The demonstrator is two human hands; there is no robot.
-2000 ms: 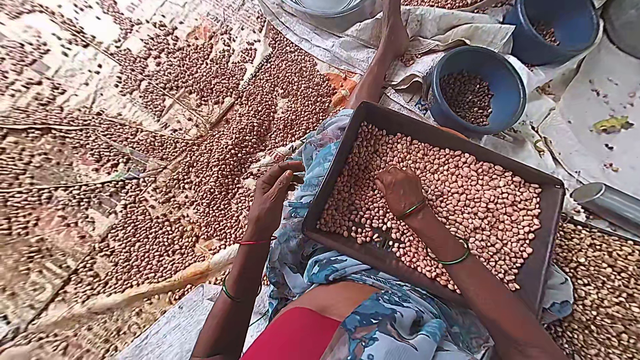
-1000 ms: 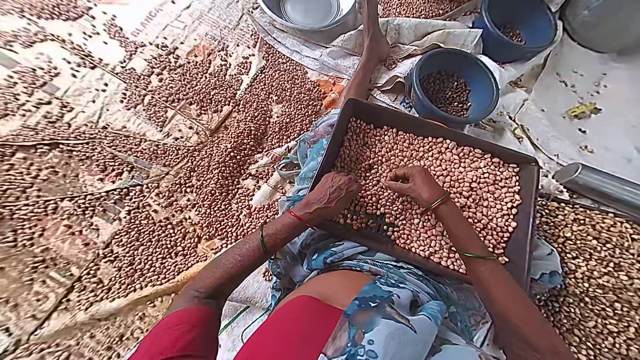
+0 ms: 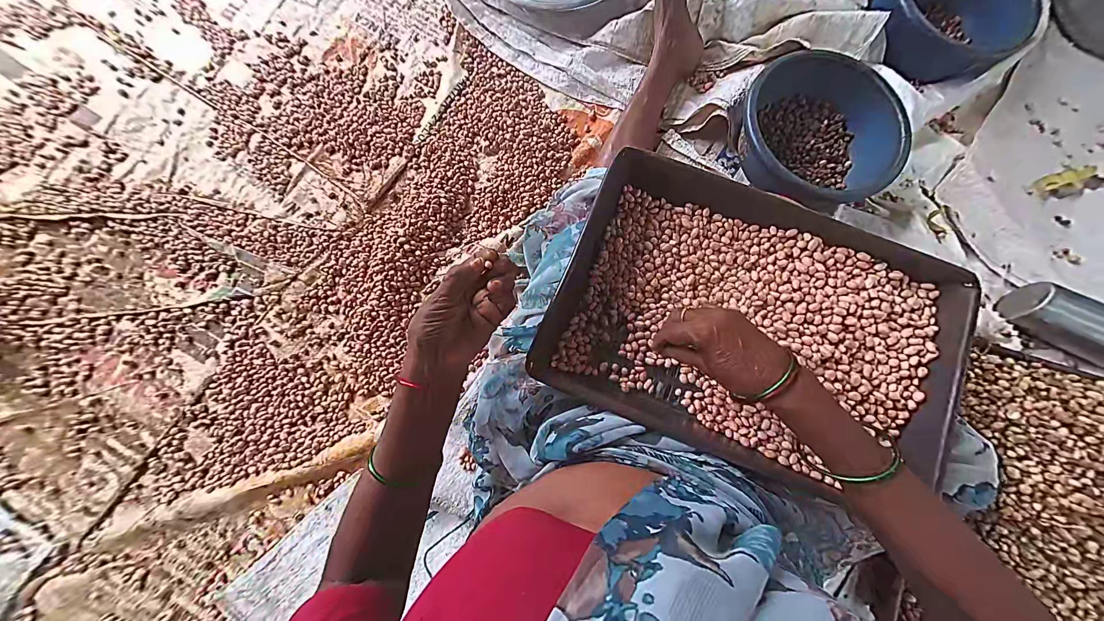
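A dark rectangular tray [image 3: 957, 345] rests on my lap, covered in pale pinkish nuts or seeds [image 3: 802, 285]; darker ones gather at its left side. Inside it, my right hand [image 3: 724, 345] touches the pieces, its fingers bent downward; whether it pinches one is hidden. My left hand [image 3: 466, 306] is raised left of the tray, over the floor, with curled fingers; a small thing may be between thumb and fingertip, too small to tell. Bangles circle both forearms.
Brown nuts or seeds [image 3: 345, 336] lie spread over sheets on the left. A blue bowl [image 3: 893, 129] holding dark pieces stands behind the tray, another blue container [image 3: 992, 52] beyond it. A metal cylinder [image 3: 1061, 319] lies right, near a paler heap [image 3: 1035, 466].
My left hand, over the tray's left part one second ago, has moved left, out beyond the tray's edge. My right hand stays in the tray.
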